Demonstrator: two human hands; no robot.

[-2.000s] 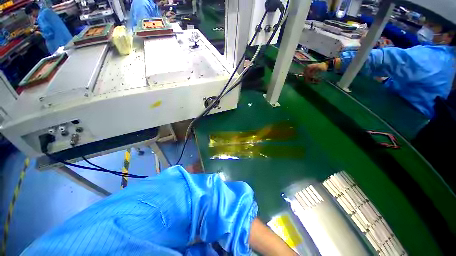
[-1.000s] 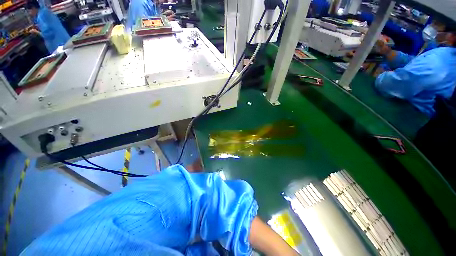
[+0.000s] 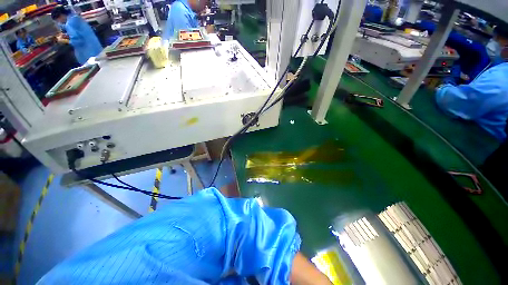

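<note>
My left sleeve, blue, reaches from the bottom left, with a bare forearm cut off by the bottom edge; my left hand is out of the picture. My right hand is not in view. Rows of small white strips with dark gaps point(image 3: 418, 242) lie on the green bench mat at lower right. Left of them is a shiny release liner sheet point(image 3: 376, 259) with short white pieces point(image 3: 361, 230) at its far end. A bright yellow tape piece point(image 3: 334, 267) lies beside the forearm. Translucent amber strips point(image 3: 295, 165) lie flat farther back.
A large white machine point(image 3: 161, 119) with black cables point(image 3: 243, 131) and reddish-brown fixture plates point(image 3: 74, 81) stands at left. White posts point(image 3: 338, 64) rise from the bench. Small red frames point(image 3: 467, 182) lie on its far strip. A person in a blue smock point(image 3: 479, 97) sits across at right.
The view has turned slightly, so the scene sits farther right and lower. The neighbour's reaching arm has drawn back, and a red frame now shows where that hand was. My forearm looks nearly unchanged.
</note>
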